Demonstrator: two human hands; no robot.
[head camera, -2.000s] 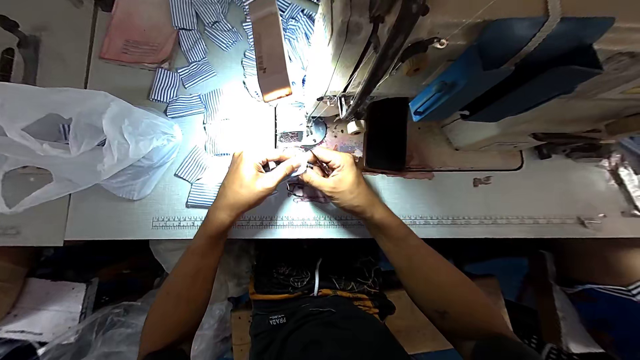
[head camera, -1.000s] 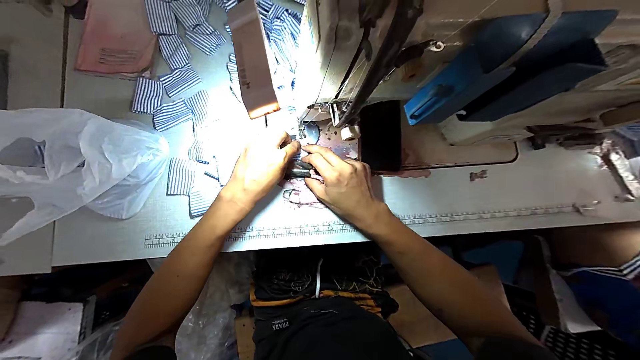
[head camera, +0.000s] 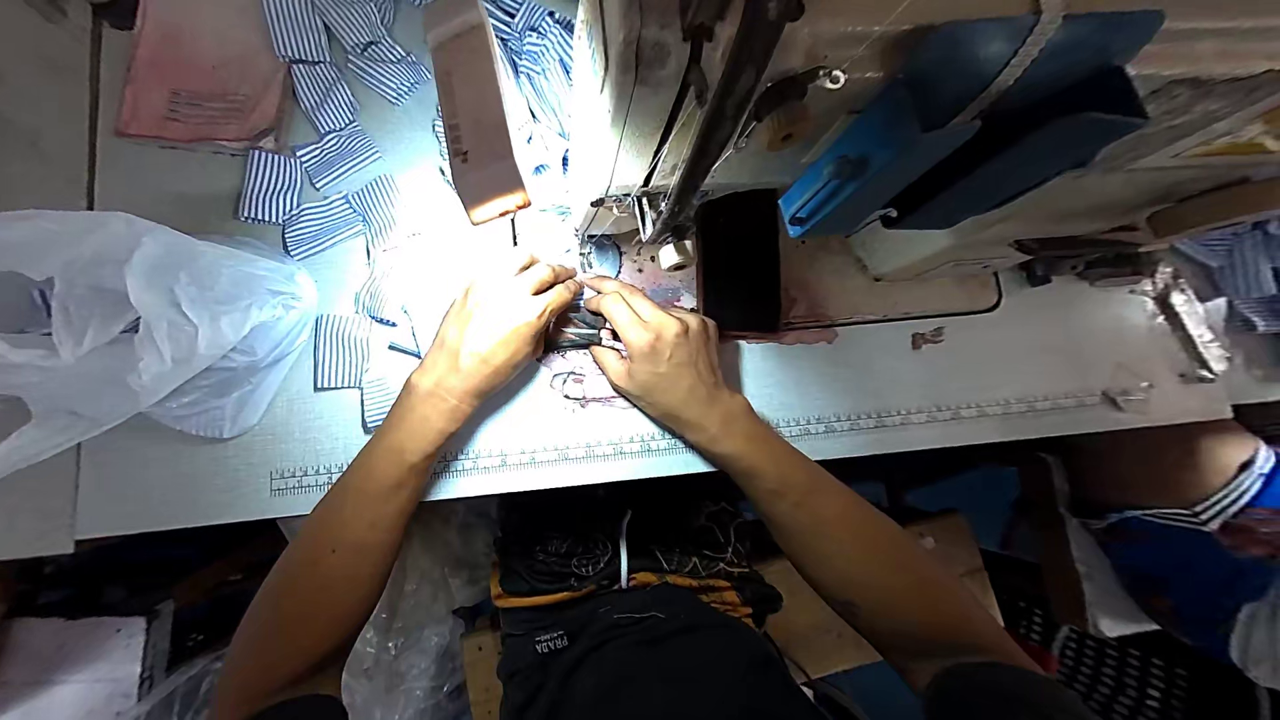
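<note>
My left hand (head camera: 498, 325) and my right hand (head camera: 655, 350) meet just in front of the needle area of a sewing machine (head camera: 645, 215). Between their fingers is a small piece of fabric, mostly hidden, and a dark metal tool (head camera: 575, 338), perhaps thread snips, lies under or within the fingers. My right fingertips press near the edge of the piece; my left fingers are bent over its other side. Blue-and-white striped fabric pieces (head camera: 340, 155) lie spread on the table to the left. Bright light washes out the area by my left hand.
A white plastic bag (head camera: 230, 340) lies at the left, with a pink packet (head camera: 205, 75) behind it. A lamp housing (head camera: 478, 110) hangs over the table. A blue holder (head camera: 850, 150) is fixed on the machine. A printed ruler (head camera: 850, 422) runs along the front edge. Another person's leg (head camera: 1160, 465) shows at the right.
Two seconds ago my fingers pinched a small pale piece above the table; now both hands are lower over the work by the needle, with a dark tool visible between them.
</note>
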